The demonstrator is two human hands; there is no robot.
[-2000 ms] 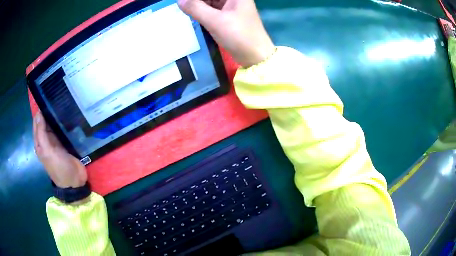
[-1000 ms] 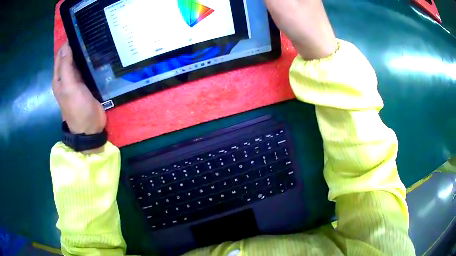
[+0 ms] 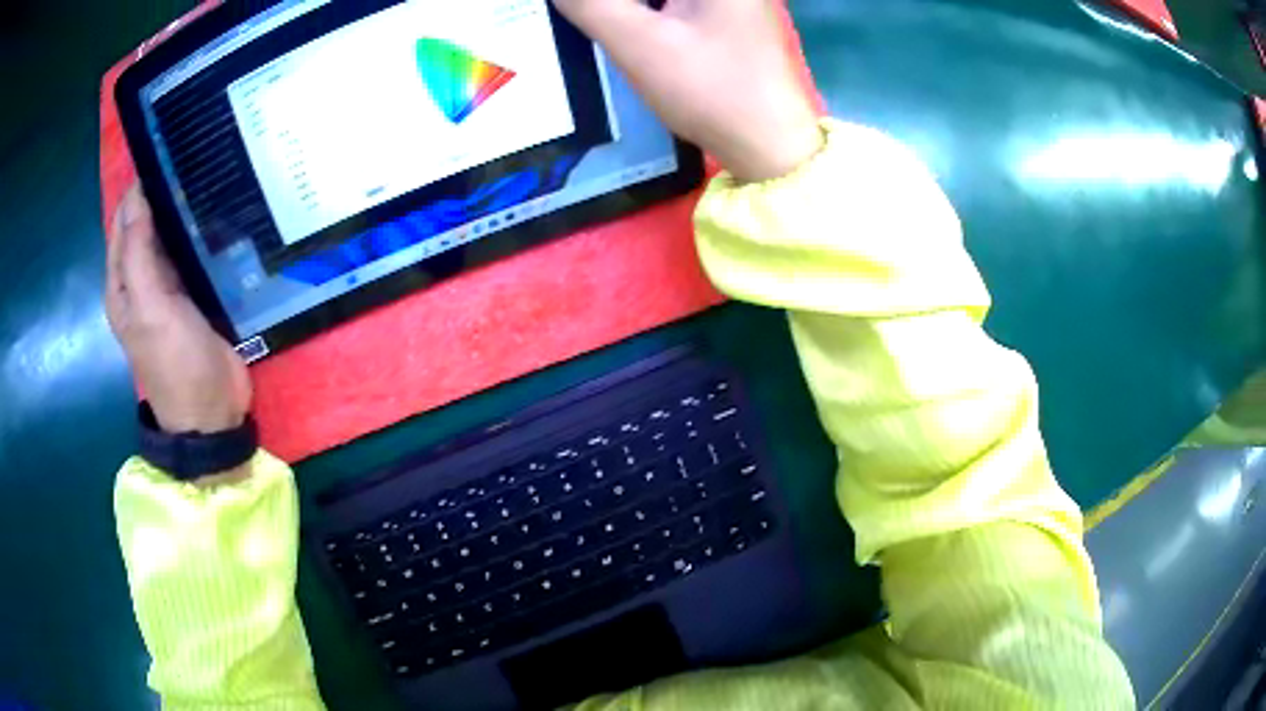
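The tablet (image 3: 417, 264) lies tilted on the red pad (image 3: 486, 333) at the upper left, its screen lit with a white colour chart window (image 3: 333, 125) over a dark text window (image 3: 195, 146). My left hand (image 3: 174, 327) rests along the tablet's left edge, fingers partly hidden behind it; whether it grips the edge I cannot tell. My right hand (image 3: 708, 77) is over the upper right of the screen, its fingertips cut off by the top edge of the picture. The dark keyboard cover (image 3: 555, 528) lies flat below the pad, detached from the tablet.
The shiny green bench surface (image 3: 1111, 278) curves away to the right. A red piece (image 3: 1150, 14) shows at the top right edge. A grey floor with a yellow line (image 3: 1138, 497) shows at the lower right.
The white panel that covered much of the screen is gone and the colour chart window shows. The view has shifted; my right hand has stayed over the upper right of the screen.
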